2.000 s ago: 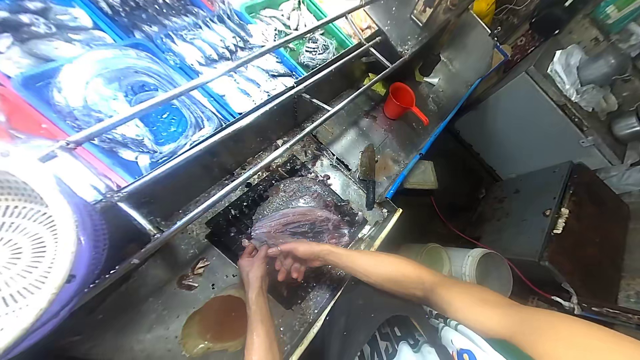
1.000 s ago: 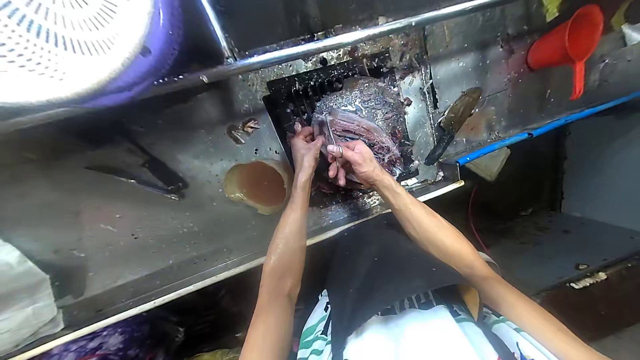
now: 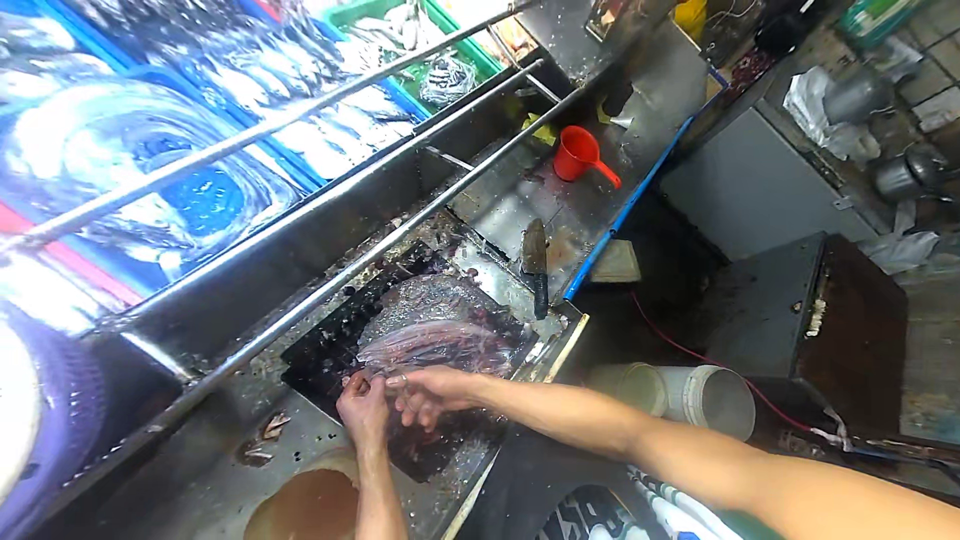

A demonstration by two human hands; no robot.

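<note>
A fish, grey and scaly above with a pinkish side, lies on a dark, wet cutting board in the steel counter. Both hands meet at its lower left end. My left hand has its thumb and fingers pinched at the edge of the fish; what is between them is too small to tell. Close beside it, my right hand reaches in from the right, fingers curled, a ring-like thing at one finger. Whether it grips anything is unclear. A cleaver with a black handle lies right of the board.
A steel rail crosses beyond the board, with fish trays behind it. A red dipper stands on the counter. Scraps and a round brownish block are at lower left, a purple basket at far left, buckets at right.
The view has swung away and back. Both hands stay at the left end of the fish; they were higher against it one second ago.
</note>
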